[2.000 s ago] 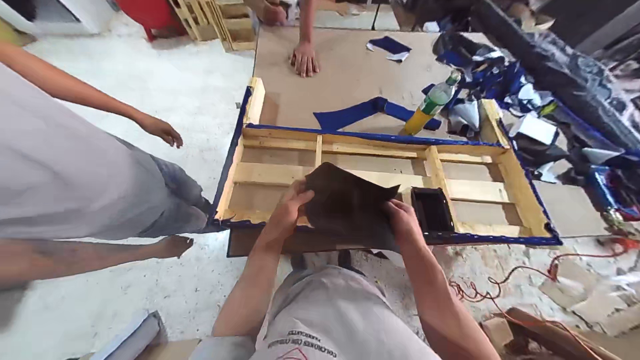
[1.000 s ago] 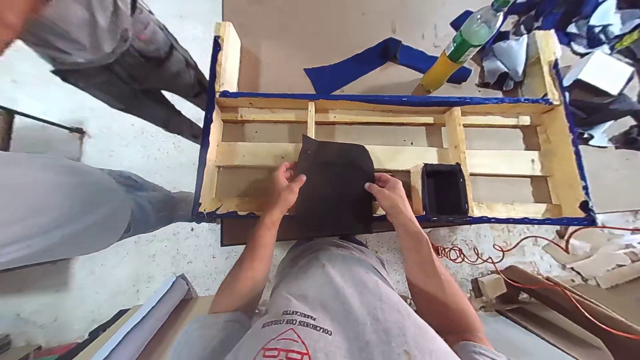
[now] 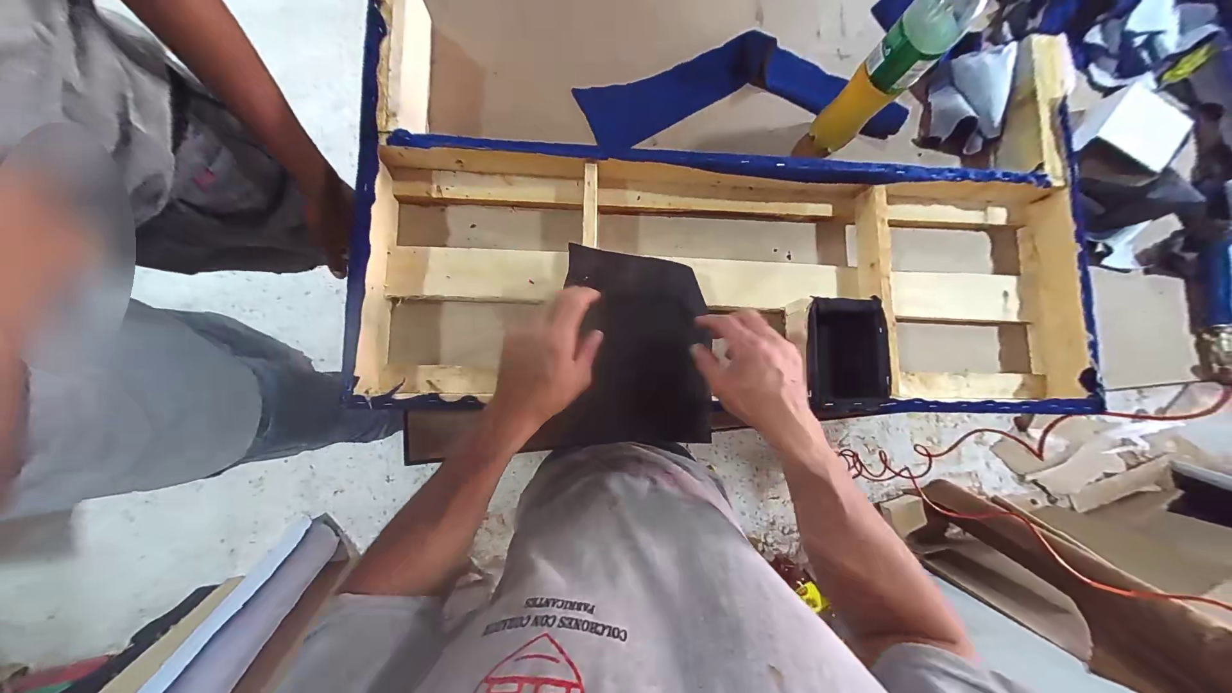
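Note:
A piece of black fabric (image 3: 643, 356) lies over the near side of a wooden frame (image 3: 635, 274) edged with blue fabric. At the fabric's left edge is my left hand (image 3: 551, 361), blurred, with thumb and fingers apart. My right hand (image 3: 756, 371) is at its right edge, thumb and forefinger apart; whether either hand touches the fabric is hard to tell. Right of my right hand, a black-lined box (image 3: 848, 351) sits inside the frame against its near rail. Beyond the far rail lies a bent strip of blue fabric (image 3: 674, 89).
A bottle with yellow contents (image 3: 871, 82) stands beyond the far rail. Fabric scraps (image 3: 977, 91) pile up at the upper right. Two people are close on the left, one with an arm (image 3: 255, 106) near the frame's corner. An orange hose (image 3: 1039, 544) and cardboard (image 3: 1020, 577) lie at the lower right.
The black fabric, pinched at both sides by my hands earlier, now lies flatter, and my fingers have spread. A person's arm has come in at the upper left.

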